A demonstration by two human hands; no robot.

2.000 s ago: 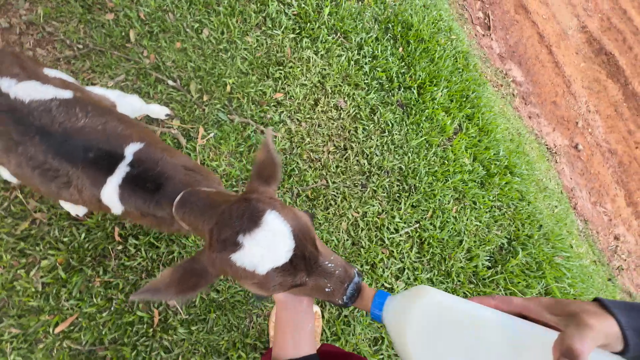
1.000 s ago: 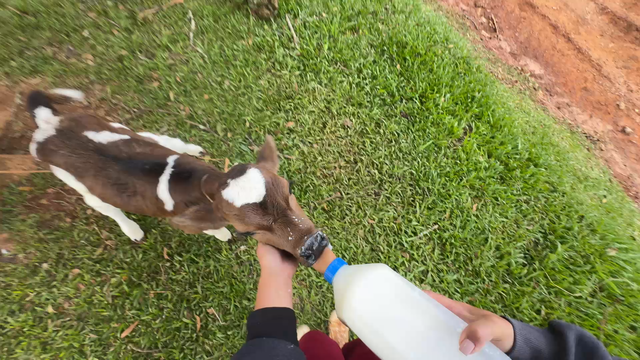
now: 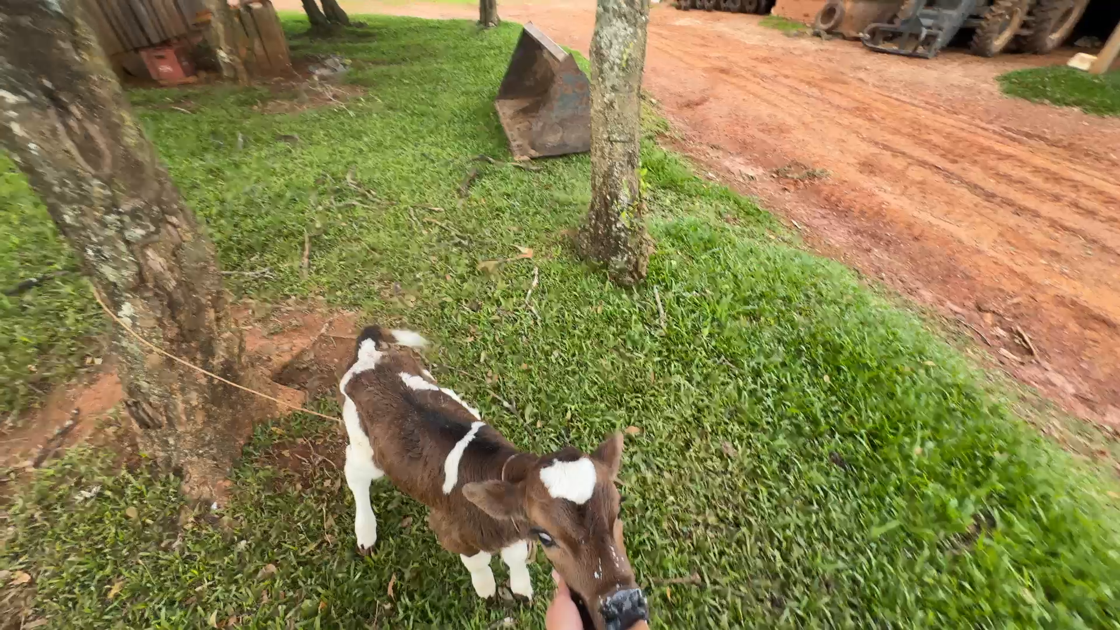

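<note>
A brown calf [image 3: 411, 437] with white patches stands on the grass at lower center, its head toward me and its wet, dark muzzle [image 3: 623, 607] at the bottom edge. My left hand [image 3: 564, 610] holds the calf's jaw from below; only a small part of it shows beside the muzzle. A thin cord [image 3: 506, 465] circles the neck. From the left tree a rope [image 3: 210, 374] runs to the calf's hindquarters, where its further course is hidden. A small tan bit at the calf's mouth is cut off by the frame. My right hand and the bottle are out of view.
A thick leaning tree trunk [image 3: 149, 262] rises at left, a thinner trunk [image 3: 616, 131] at upper center. Behind the thinner one lies a rusty metal loader bucket [image 3: 547, 101]. A red dirt track [image 3: 875, 175] runs along the right, with wheeled machinery [image 3: 954, 26] beyond. Fallen twigs lie on the grass.
The view has tilted up strongly, bringing trees and track into sight. The white bottle with its blue cap and my right hand have left the frame. My left hand remains at the calf's jaw.
</note>
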